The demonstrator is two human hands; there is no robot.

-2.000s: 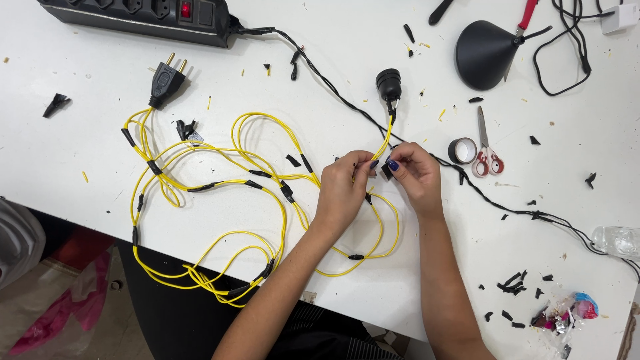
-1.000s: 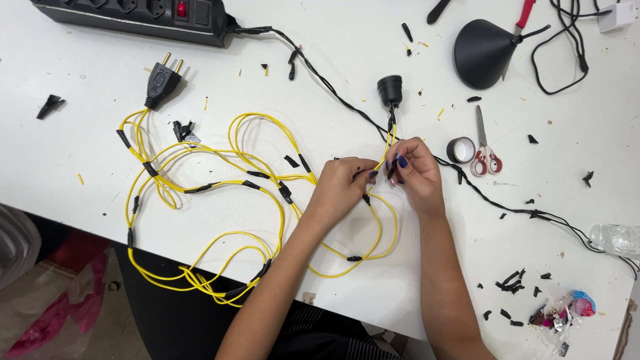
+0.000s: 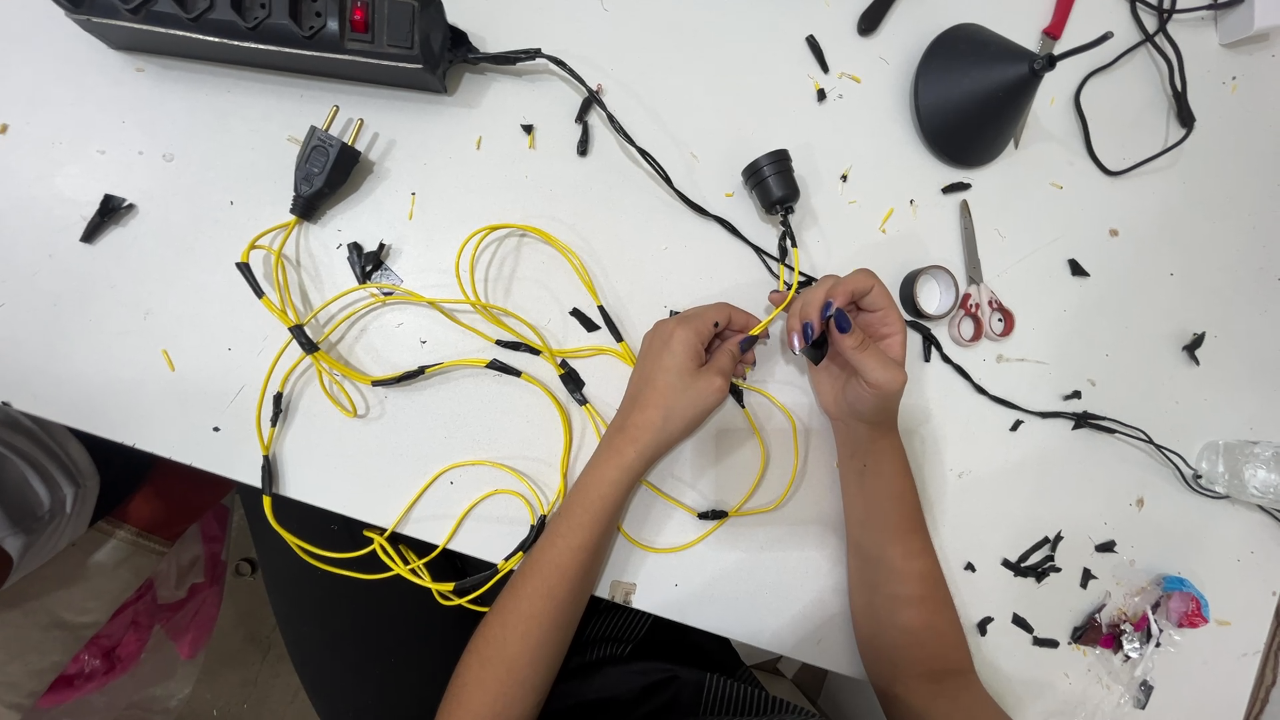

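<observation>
My left hand (image 3: 695,365) pinches the yellow electrical wire (image 3: 774,318) just below a black lamp socket (image 3: 771,181). Close on its right, my right hand (image 3: 855,345) holds a small piece of black tape (image 3: 816,349) between thumb and fingers. From my left hand the yellow wire loops leftward over the white table, with black tape wrapped round it at several spots, and ends at a black two-pin plug (image 3: 325,165). A roll of black tape (image 3: 929,293) and scissors with red and white handles (image 3: 976,290) lie right of my right hand.
A black power strip (image 3: 270,45) lies at the upper left; its black cord (image 3: 650,150) runs behind my hands. A black cone (image 3: 970,95), a red-handled tool (image 3: 1056,20), tape scraps (image 3: 1034,560), crumpled wrappers (image 3: 1140,625) and a clear plastic bottle (image 3: 1240,470) are on the right. Some wire loops overhang the front edge.
My right hand has turned a little, and the black tape piece shows more plainly in its fingers. My left hand stays at the yellow wire.
</observation>
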